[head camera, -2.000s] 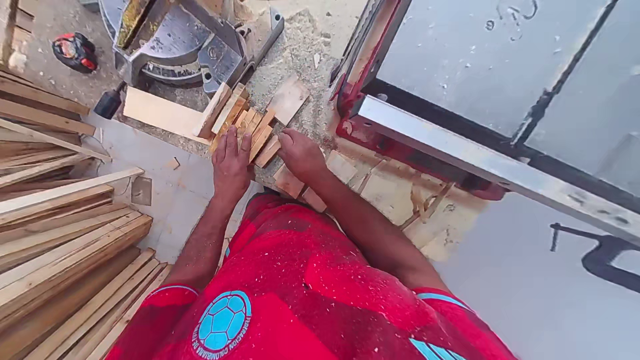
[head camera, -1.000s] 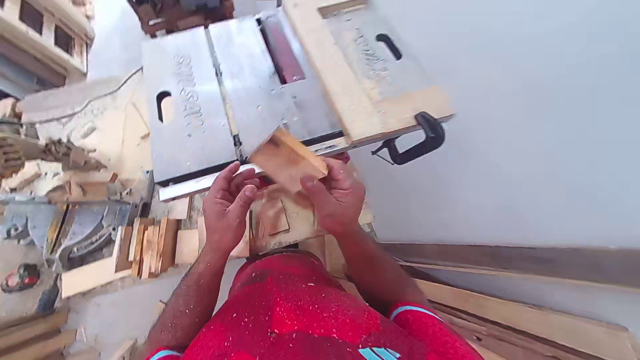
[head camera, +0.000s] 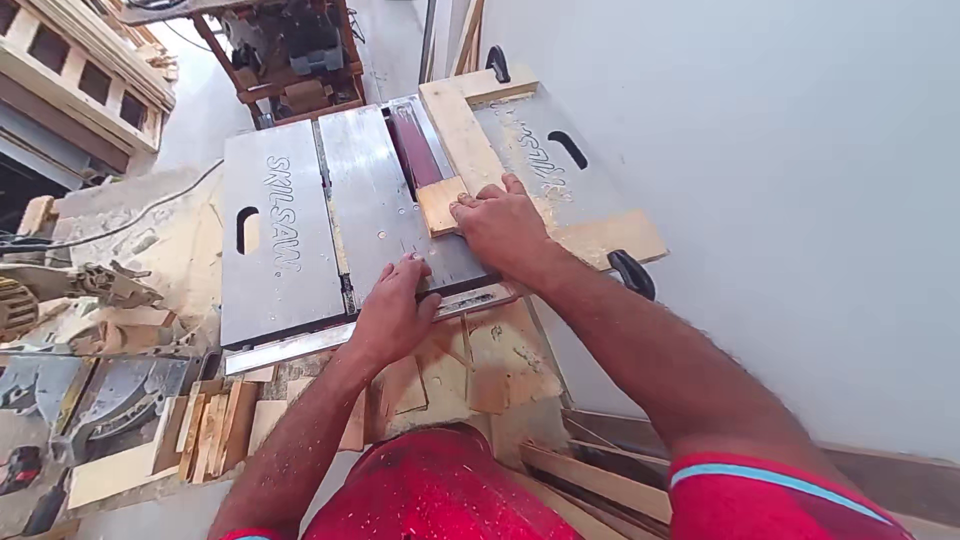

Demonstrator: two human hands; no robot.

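On the metal top of a Skilsaw table saw [head camera: 360,202] lies a small wooden block [head camera: 442,205], close to the near end of the blade slot. My right hand [head camera: 502,225] presses on the block, its fingers reaching over to the wooden fence [head camera: 466,139] beside it. My left hand [head camera: 397,307] rests at the saw's front edge, over the metal rail [head camera: 292,349], with fingers loosely spread and nothing visible in them. The blade itself cannot be made out in the slot.
Black clamps [head camera: 632,275] sit at the ends of the fence frame. A miter saw [head camera: 112,401] and stacked wood pieces [head camera: 217,427] are at lower left. Boards [head camera: 600,472] lie at lower right. A wooden stand [head camera: 300,82] with tools is beyond the saw.
The view has swung from the wood pieces by the miter saw to the table saw. A second ago both hands held the block raised at the front edge; now it lies on the top under my right hand.
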